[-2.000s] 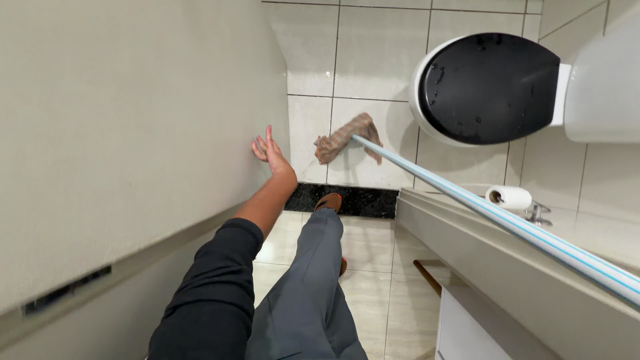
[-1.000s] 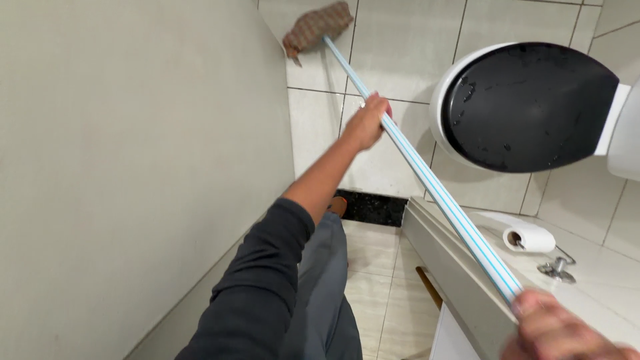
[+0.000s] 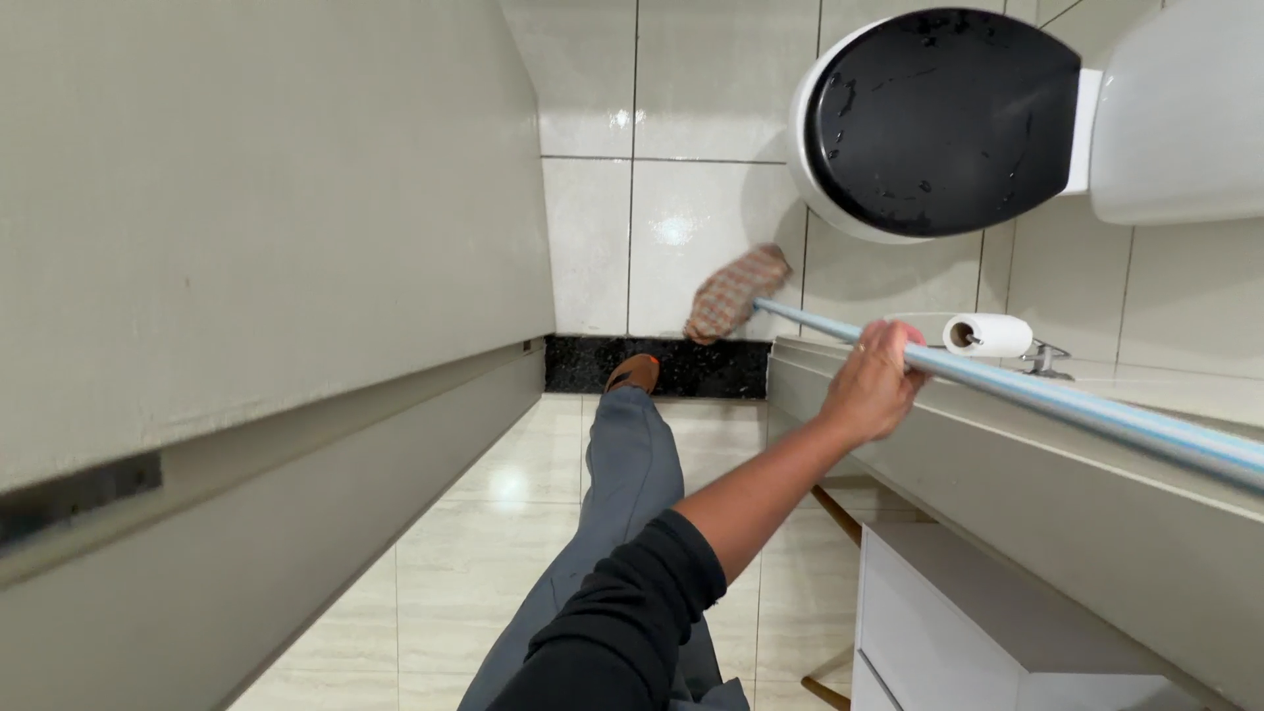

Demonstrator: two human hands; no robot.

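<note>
My left hand [image 3: 874, 383] is closed around the light blue striped pole [image 3: 1027, 380], beside the door frame. At the pole's far end, a checked brown cloth [image 3: 736, 294] lies bunched on the pale floor tiles, close to the black stone threshold [image 3: 706, 368]. The head under the cloth is hidden. The pole runs out of view at the right edge, and my right hand is not in view.
A toilet with a wet black lid [image 3: 943, 123] stands at the upper right. Near the pole hangs a toilet paper roll [image 3: 987, 336]. The door [image 3: 267, 217] fills the left side. A white cabinet [image 3: 938, 622] stands lower right. My shoe [image 3: 632, 373] is at the threshold.
The cloth has come back from the far left tiles toward the threshold. My left hand, off the pole at first, took hold of it and has since moved right. My right hand has left the view.
</note>
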